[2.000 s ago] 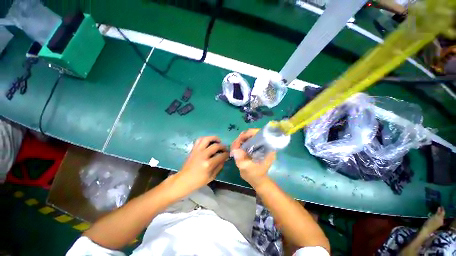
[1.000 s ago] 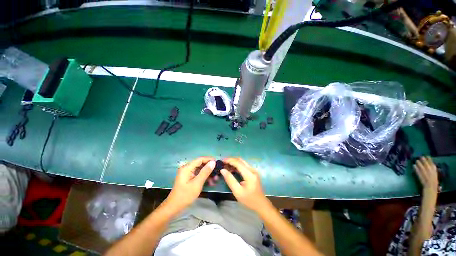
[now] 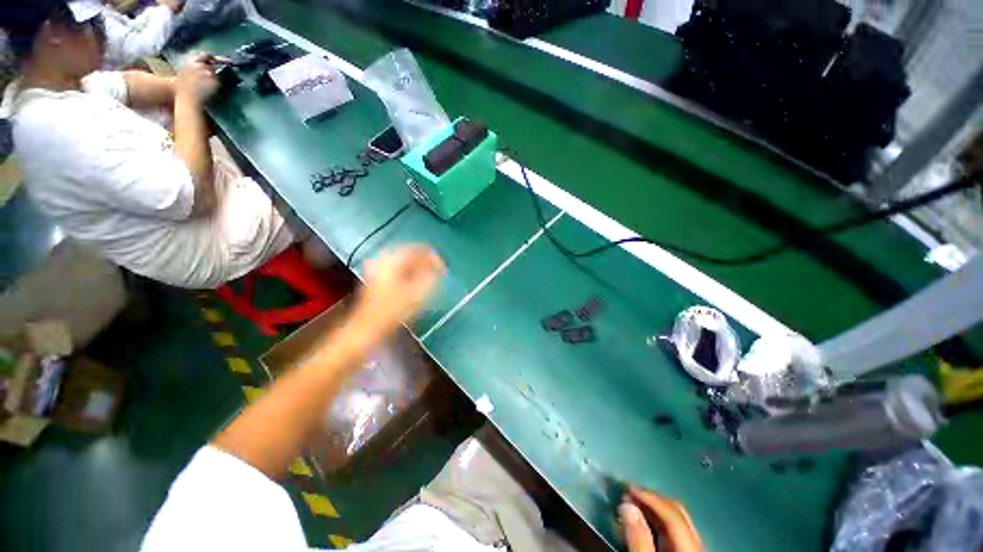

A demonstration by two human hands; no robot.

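My left hand point(image 3: 404, 283) is blurred, over the bench's front edge left of the thin white line; whether it holds anything cannot be told. My right hand point(image 3: 663, 523) is at the bottom edge, partly cut off, with a blurred dark patch by its fingertips. Several black plastic housings point(image 3: 572, 323) lie in a small group between the hands and the white rail. The silver-grey electric screwdriver point(image 3: 830, 418) appears tilted at the right, its tip end near small dark parts. A white round container point(image 3: 706, 345) with dark parts inside is left of it.
A green block-like device point(image 3: 453, 173) stands further left, with a black cable point(image 3: 636, 246) running from it. A crumpled plastic bag point(image 3: 916, 501) is at the lower right. A seated person point(image 3: 119, 173) works at the far left. A cardboard box point(image 3: 372, 404) with clear bags is below the bench edge.
The view has swung left. My hands, together around a small black part a second ago, are now apart; my left hand has moved far left.
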